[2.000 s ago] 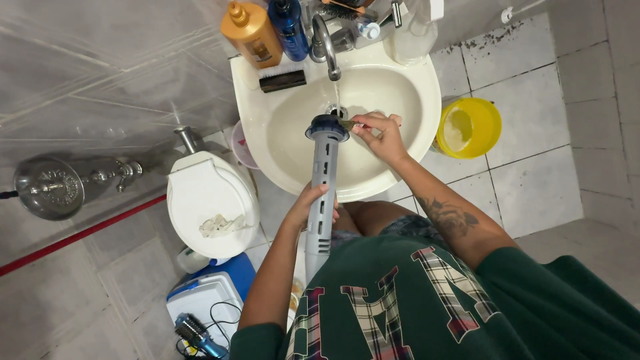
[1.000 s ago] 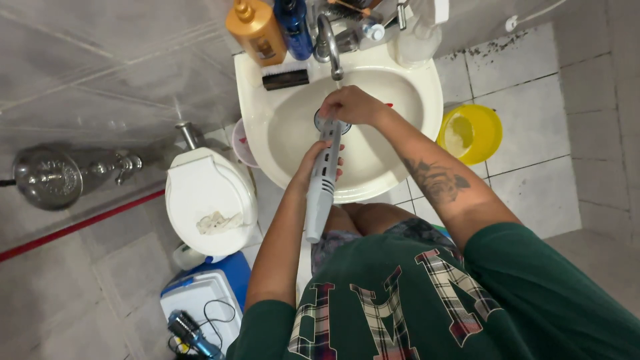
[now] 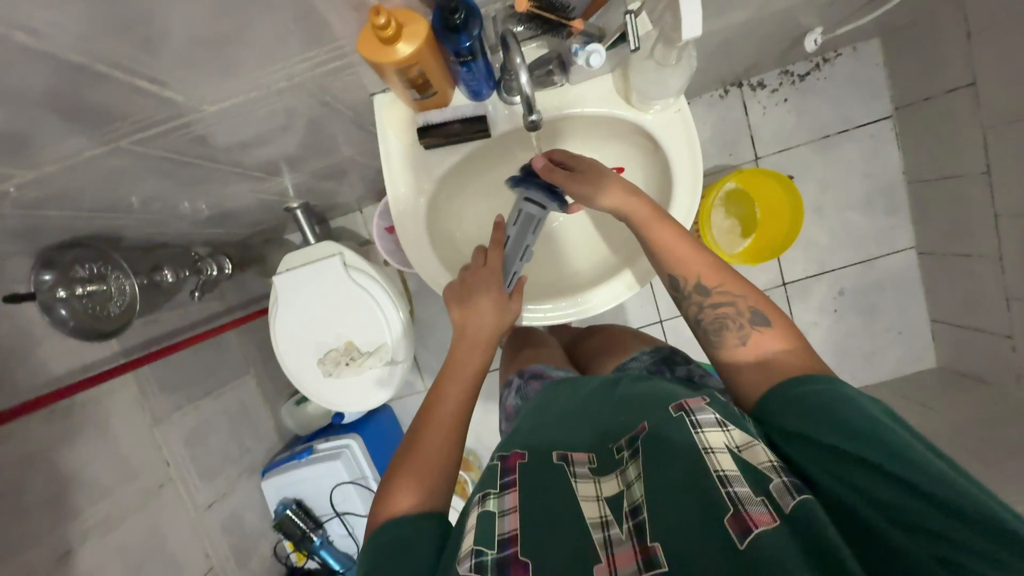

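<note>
Over the white sink basin (image 3: 472, 200) I hold a long grey plastic tube-like part (image 3: 526, 228) with slots and a dark blue collar at its upper end. My left hand (image 3: 484, 300) is wrapped around its lower part, index finger laid along it. At the blue collar, under the chrome faucet (image 3: 524, 80), my right hand (image 3: 580, 180) has its fingers bent, and a small red tip (image 3: 618, 170) sticks out beyond them. What the fingertips grip is mostly hidden. A thin stream of water falls from the faucet beside the right fingertips.
A gold bottle (image 3: 408, 60), a blue bottle (image 3: 466, 52), a black brush (image 3: 454, 132) and a clear spray bottle (image 3: 660, 64) stand or lie on the sink's back edge. A yellow bucket (image 3: 752, 216) is at the right, a toilet (image 3: 336, 320) at the left.
The grey part's blue collar, hidden a second ago, shows again under the faucet. My left hand has moved down along the part, and my right hand is now at the side of the collar.
</note>
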